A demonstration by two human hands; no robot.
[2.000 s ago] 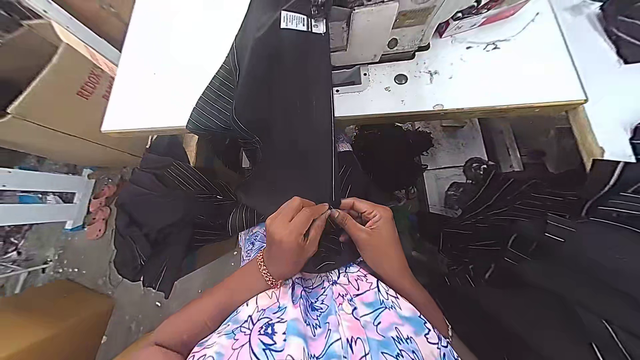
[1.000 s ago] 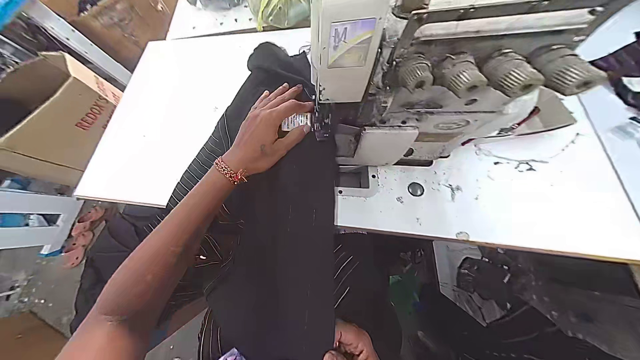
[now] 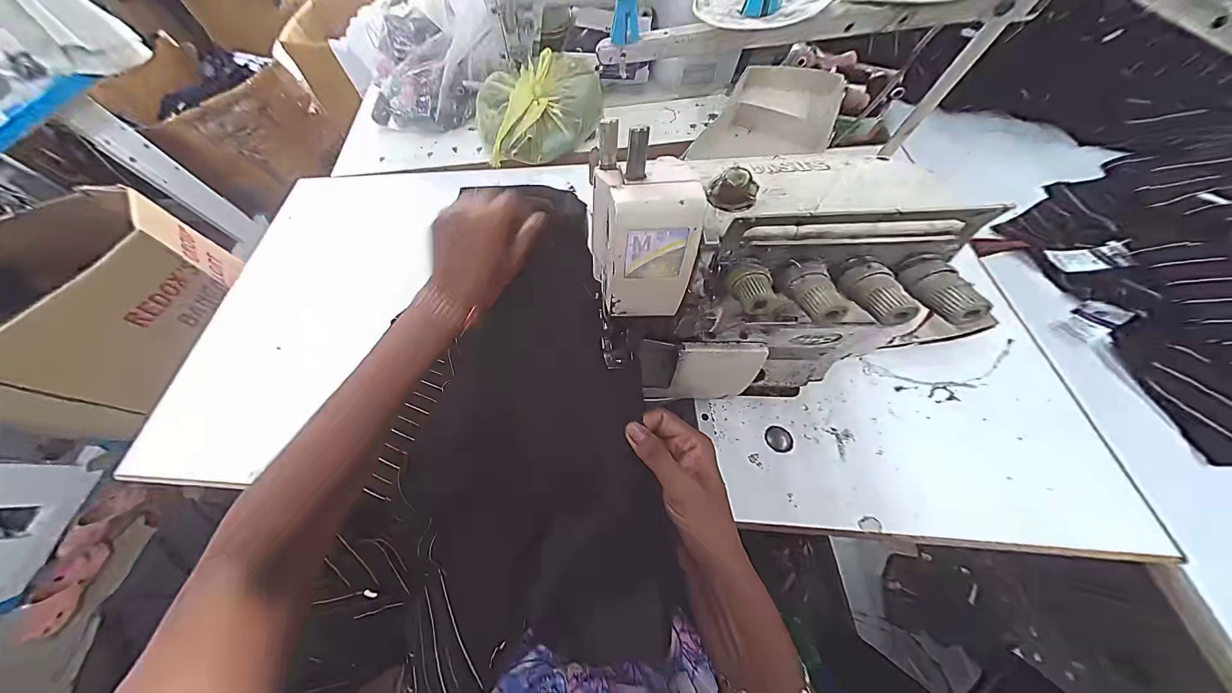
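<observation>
A long black fabric piece [image 3: 539,423] runs from my lap up over the white table, its right edge passing under the presser foot area of an overlock sewing machine [image 3: 654,245]. My left hand [image 3: 481,245], somewhat blurred, lies on the far end of the fabric, left of the machine head; its fingertips are hard to make out. Nearer to me, my right hand [image 3: 679,457] pinches the fabric's right edge between thumb and fingers, just below the machine's front plate. White thread stitches show along the fabric's left side. The needle itself is hidden.
The white tabletop [image 3: 914,462] carries the machine. Behind it stand a yellow-green tied bag [image 3: 539,106] and a clear plastic bag [image 3: 423,67]. A cardboard box [image 3: 87,318] is at the left. Dark striped fabric [image 3: 1155,250] lies at the right.
Two seconds ago both hands held the fabric's edge together near my lap; the fabric then came to the machine. Since one second ago, my left hand has moved farther along it. The view has shifted.
</observation>
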